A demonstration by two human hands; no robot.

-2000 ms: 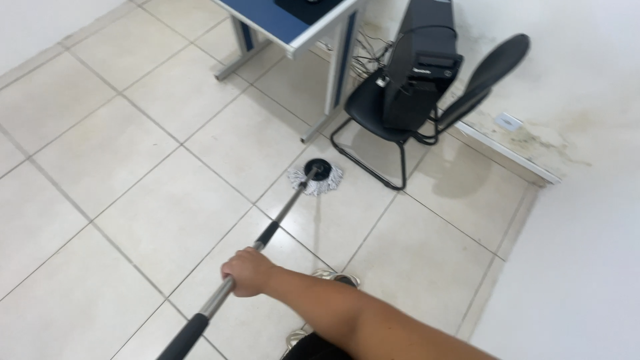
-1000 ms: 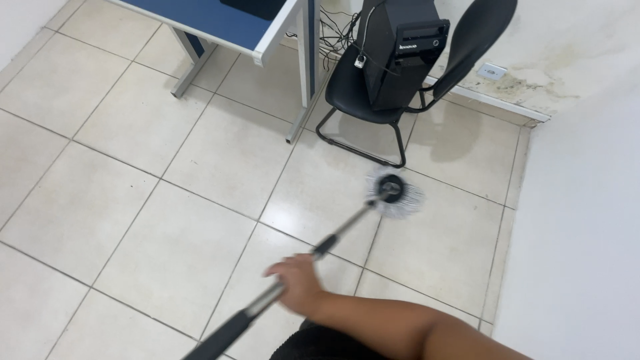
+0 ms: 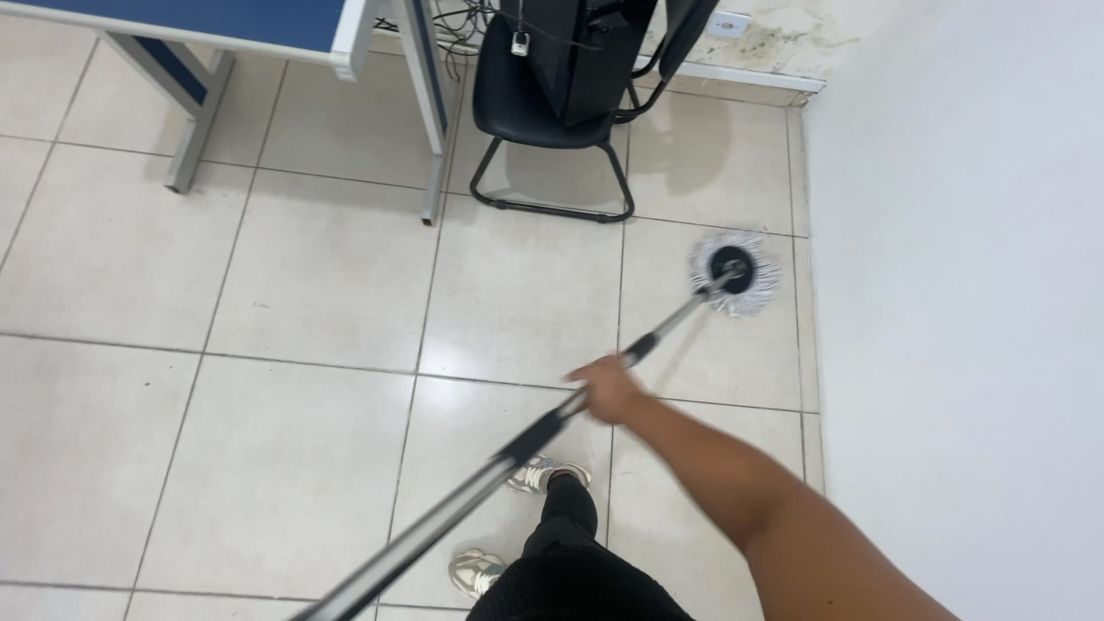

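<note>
My right hand is closed around the metal handle of a spin mop, between two black grip sleeves. The handle slants from the bottom left up to the round mop head, a black disc with white and grey strands spread on the floor tiles. The head lies right of the black chair's base, near the right wall. My left hand is out of view, and the lower end of the handle runs off the bottom edge.
A black chair holds a black computer tower. Left of it stands a blue-topped desk with metal legs. Loose cables hang behind. A white wall bounds the right. My shoes are on the tiles.
The mop head has moved right across the floor, from in front of the desk and chair to near the right wall. My right hand has kept its hold on the handle.
</note>
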